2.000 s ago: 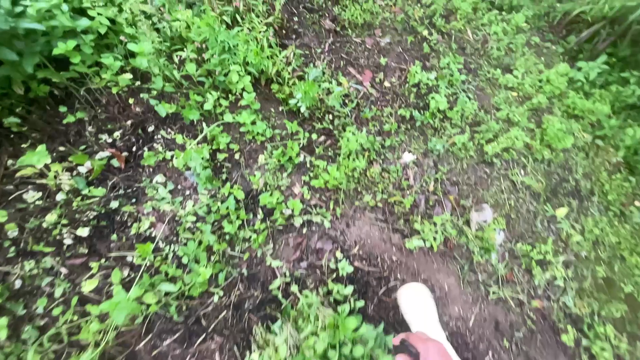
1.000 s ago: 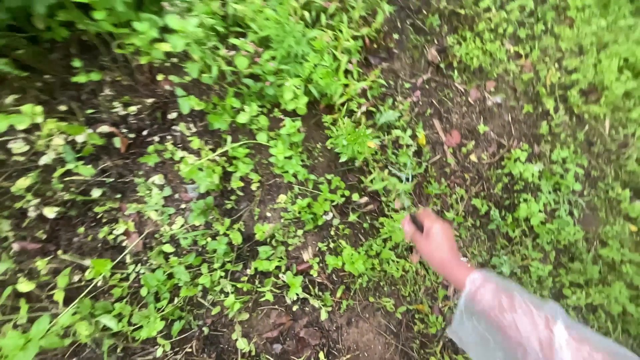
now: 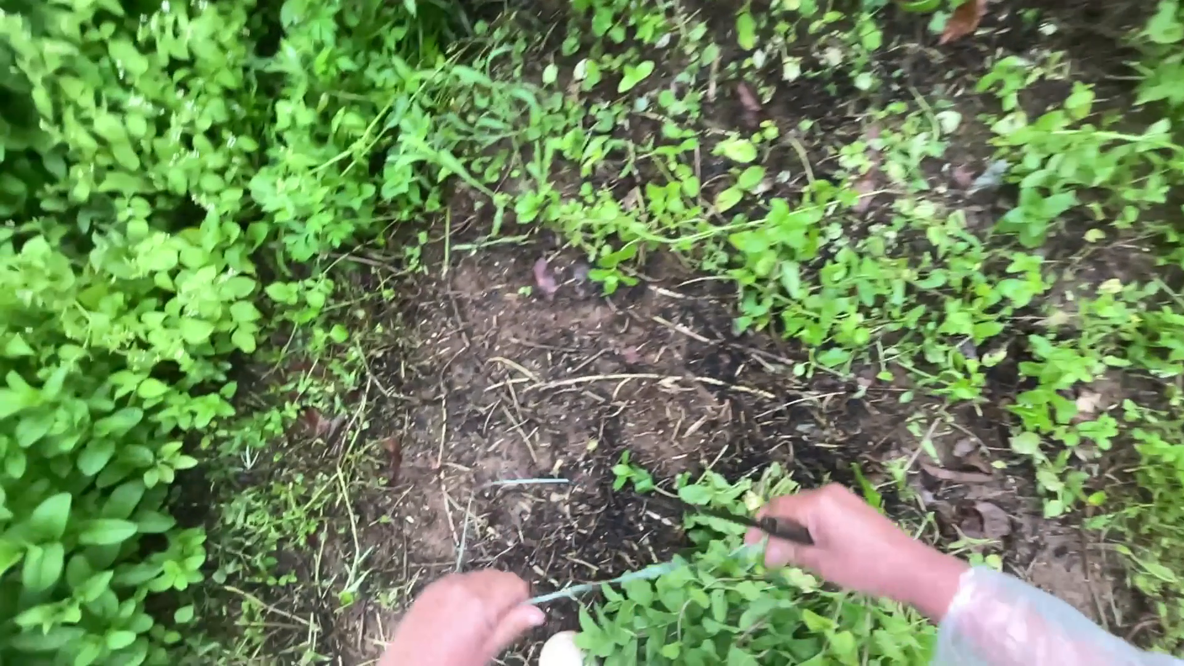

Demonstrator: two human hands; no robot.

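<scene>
At the bottom of the view my left hand (image 3: pixel 462 618) pinches one end of a thin pale green strip (image 3: pixel 638 575), which runs right over leafy green plants (image 3: pixel 703 606) toward my right hand. My right hand (image 3: pixel 832 536), below a translucent plastic sleeve (image 3: pixel 1017 620), is closed on the dark handle (image 3: pixel 784 530) of a thin tool, perhaps a knife, pointing left; its tip is blurred. Whether the right fingers also hold the strip, I cannot tell. A rounded white object (image 3: pixel 561 650), partly cut off, shows beside my left hand.
Dense leafy plants (image 3: pixel 120 277) fill the left side. Brown soil (image 3: pixel 573 407) with dry stems lies ahead of my hands. Low weeds (image 3: pixel 925 277) spread across the upper right, and a short pale strip (image 3: pixel 527 481) rests on the soil.
My left hand has come into view with the pale strip. My right hand, seen outstretched with a dark handle one second ago, is now near the plants at the bottom. The view has shifted greatly.
</scene>
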